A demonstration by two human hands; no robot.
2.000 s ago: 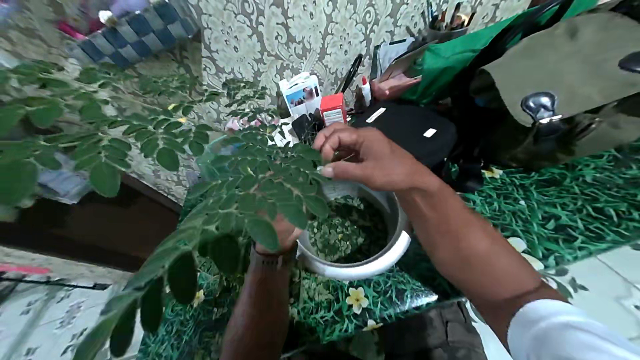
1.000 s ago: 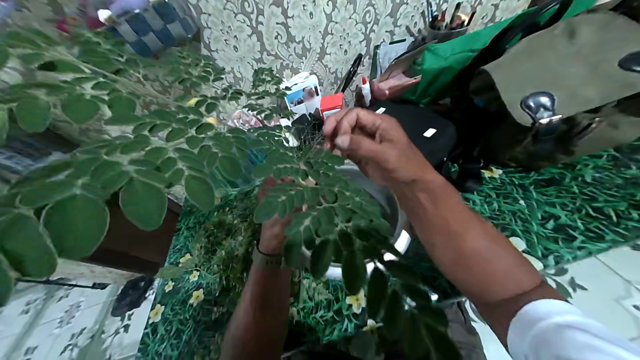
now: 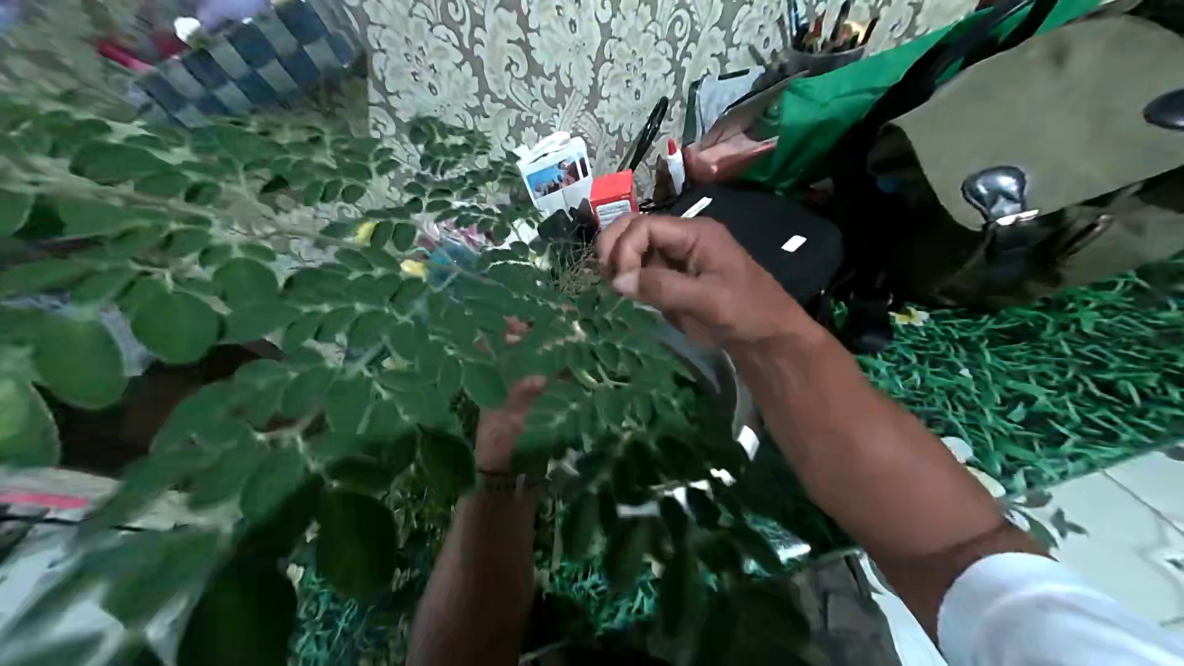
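A large leafy branch with small oval green leaflets spreads across the left and middle of the view. My right hand is bent, thumb against the fingers, and pinches the thin stem ends at the branch's right end. Behind the leaflets, my left hand is partly hidden, its fingers spread; whether it touches a stem cannot be made out. A dark band circles the left wrist. Below and between the hands, a white pot shows only part of its rim, and leaves hide its inside.
Behind the hands stand a red box, a white carton and a black bag. An olive bag with a buckle lies at the right beside a green bag. A grass-patterned cloth lies beneath them.
Leafy sprays now cover most of the pot, whose inside showed two seconds ago. My right hand stays near the same place, while my left hand has come up behind the leaves.
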